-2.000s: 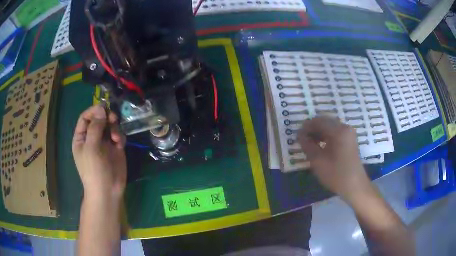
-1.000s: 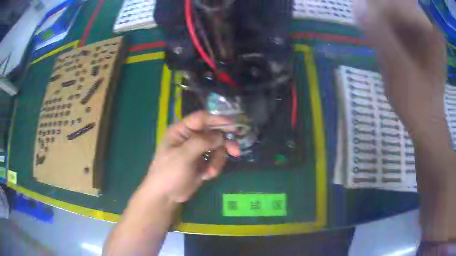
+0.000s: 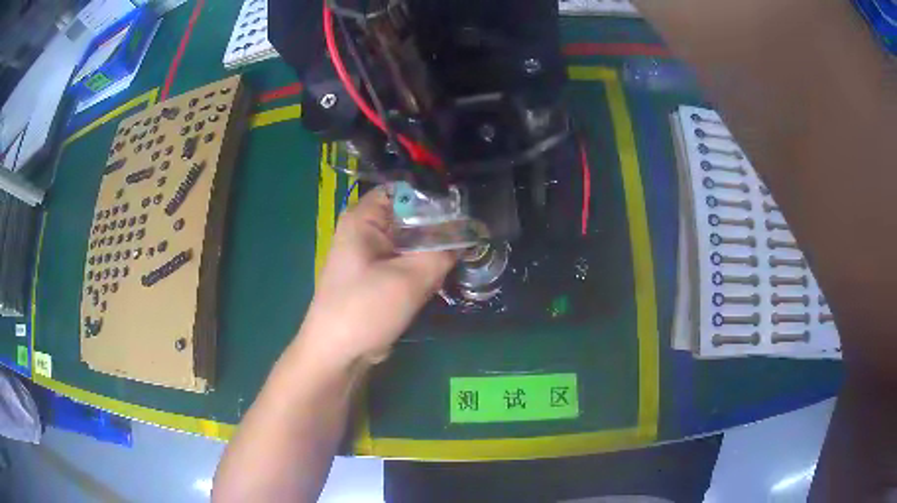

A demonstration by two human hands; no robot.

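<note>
The black test fixture (image 3: 433,108) stands in the middle of the bench, its top cut off by the frame. My left hand (image 3: 369,280) is at the clear test socket (image 3: 433,234) with its teal board, fingers around its left side and underneath. Whether a small module is between the fingertips is hidden. The silvery round base (image 3: 482,270) sits just right of my fingertips. My right forearm (image 3: 777,128) is large and blurred, reaching up the right side; the right hand is cut off by the top edge.
The brown parts board (image 3: 148,324) lies at left. A module tray stack (image 3: 703,339) is at right, partly behind my forearm. The green test-area label (image 3: 513,398) is in front of the fixture. A white tray (image 3: 246,44) and blue bin (image 3: 123,64) are at rear left.
My left hand has moved from the fixture's left side to the socket. My right hand has left the tray stack and gone up out of view. The camera view has shifted left.
</note>
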